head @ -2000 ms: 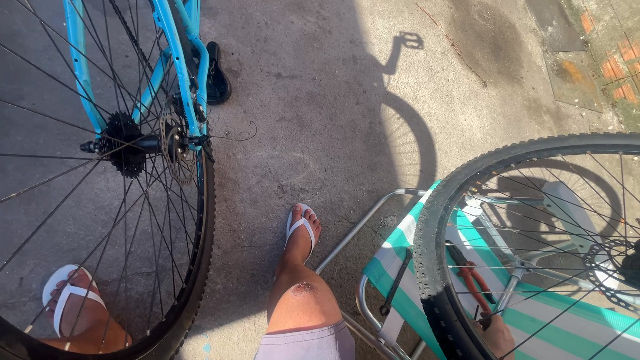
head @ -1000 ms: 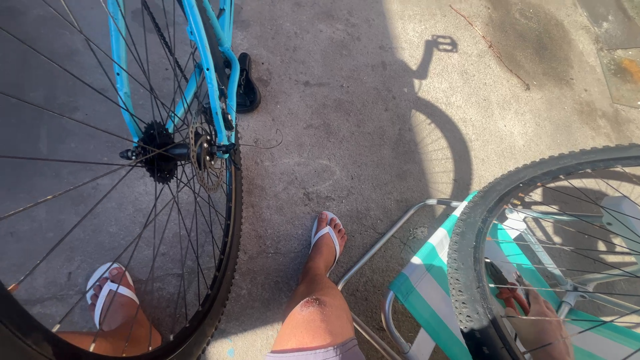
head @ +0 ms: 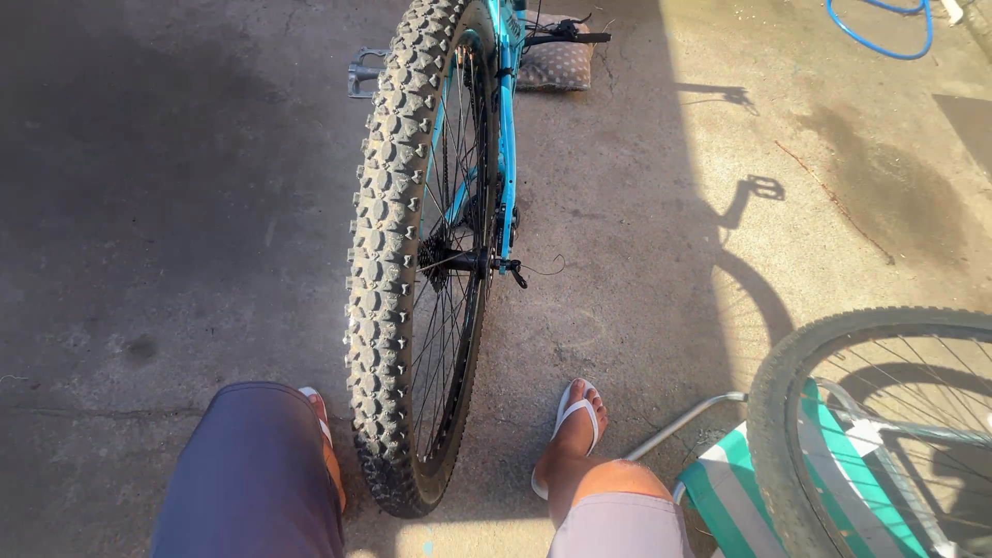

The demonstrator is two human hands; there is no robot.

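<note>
Neither my left hand nor my right hand shows in the head view, so what they hold cannot be seen. Between my legs stands the knobby tire (head: 381,256) of a wheel fitted in a turquoise bicycle frame (head: 507,139). The rear hub (head: 465,262) carries a cassette, and a thin loose cable (head: 552,267) curls out beside it. At the lower right a separate spoked wheel with a tire (head: 783,418) lies over a green-and-white striped folding chair (head: 728,480).
A dotted cushion (head: 554,66) lies under the handlebar (head: 577,37). A pedal (head: 364,74) juts out left of the tire. The chair's metal tube (head: 682,422) reaches toward my foot in a white flip-flop (head: 580,418). A blue hose (head: 880,50) lies at top right.
The hand seen by the chair through the loose wheel's spokes is out of sight now. The view has shifted, and the mounted wheel now appears nearly edge-on between my legs.
</note>
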